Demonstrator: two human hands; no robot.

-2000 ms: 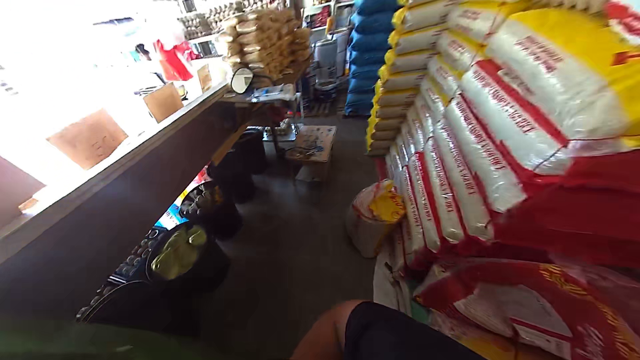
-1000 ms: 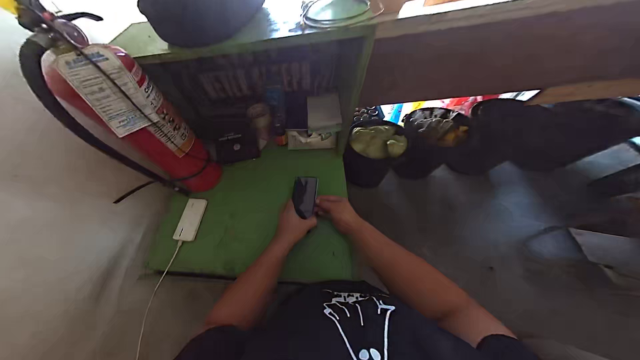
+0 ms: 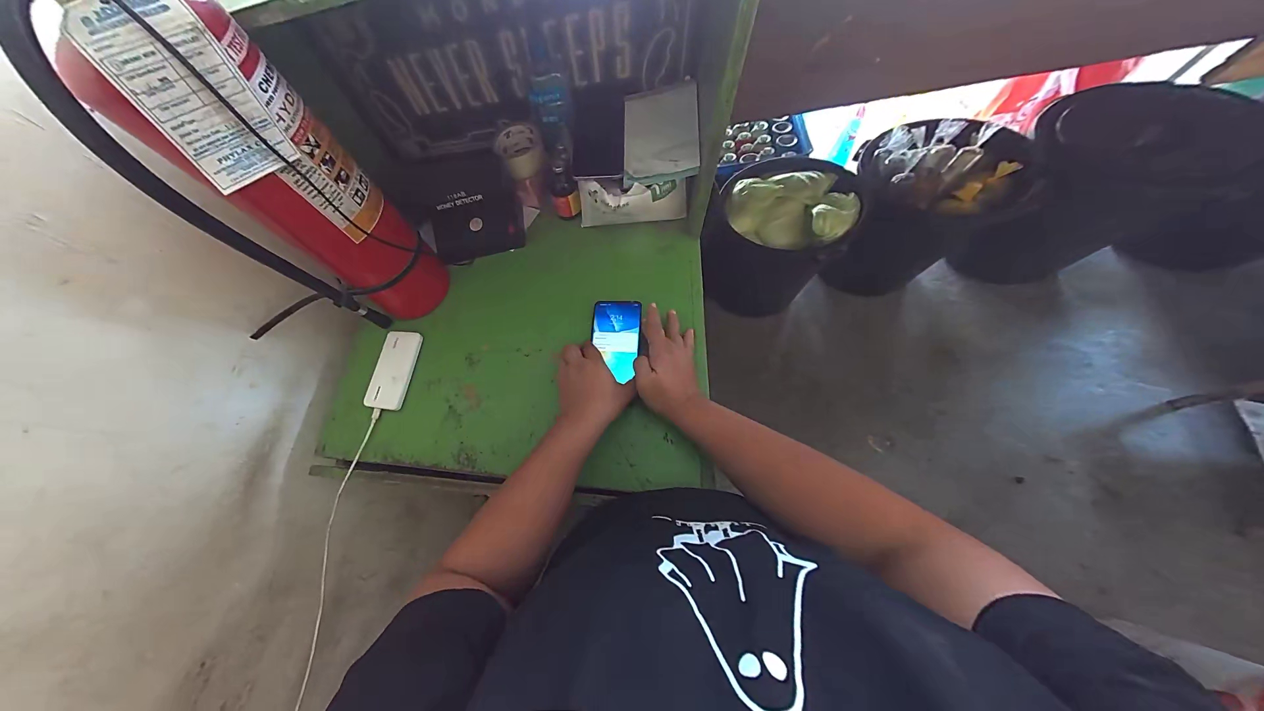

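Note:
A smartphone (image 3: 617, 336) with its screen lit lies between my two hands, over the green wooden desk (image 3: 474, 395). My left hand (image 3: 591, 385) is at the phone's lower left edge, its thumb side touching the phone. Beside the phone's lower right edge is my right hand (image 3: 670, 365), its fingers spread and pointing away from me. Whether the phone rests on the desk or is still gripped by the left hand cannot be made out. A white power bank (image 3: 395, 369) with a white cable lies to the left on the desk.
A red fire extinguisher (image 3: 326, 197) leans at the back left. Behind the phone stand a black money detector (image 3: 477, 219), a small bottle (image 3: 564, 183) and papers (image 3: 660, 133). Black buckets (image 3: 755, 267), one holding pale green bags, line the floor at right, near a bottle crate (image 3: 760, 143).
The view has swung from the stacked sacks to the desk. Since one second ago the phone's dark screen has lit up, and my right hand's fingers have spread beside it.

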